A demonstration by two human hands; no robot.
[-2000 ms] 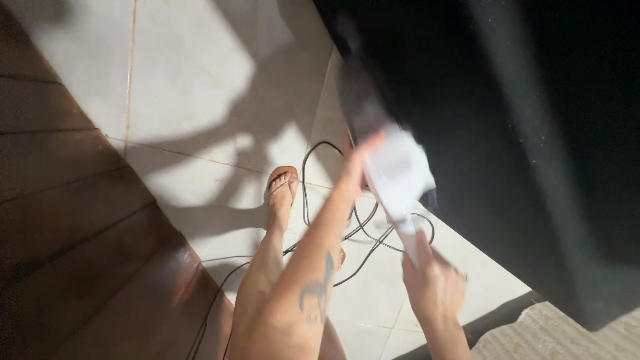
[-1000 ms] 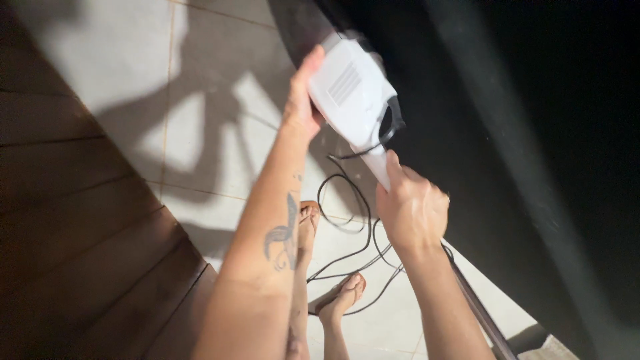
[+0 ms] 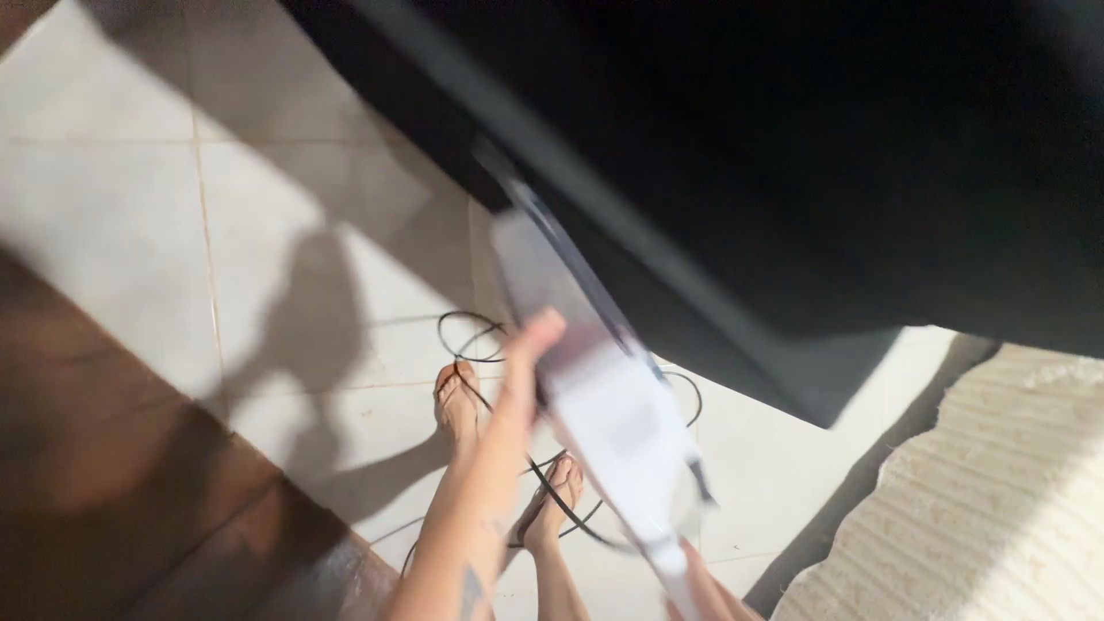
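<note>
A white corded handheld appliance [image 3: 621, 431], blurred by motion, spans the middle of the head view, with a clear or grey front part at its upper end. Its kind is not certain. My left hand [image 3: 530, 354] is against the left side of its body, thumb on top. At the bottom edge my right hand [image 3: 703, 586] is closed around its narrow white handle, partly cut off by the frame. The front part lies over the edge of a large black surface [image 3: 776, 172]; whether they touch cannot be told. A black cord [image 3: 561, 500] loops below the appliance.
Pale floor tiles [image 3: 112, 198] lie beneath, with my two feet in sandals [image 3: 552, 509] among the cord loops. Brown wooden boards [image 3: 129, 483] fill the lower left. A cream ribbed textile [image 3: 975, 500] is at the lower right. Shadows cross the tiles.
Both hands and the white appliance are lower in the view than one second ago, and the right hand is now partly out of frame. The view has shifted, showing more of the cream textile.
</note>
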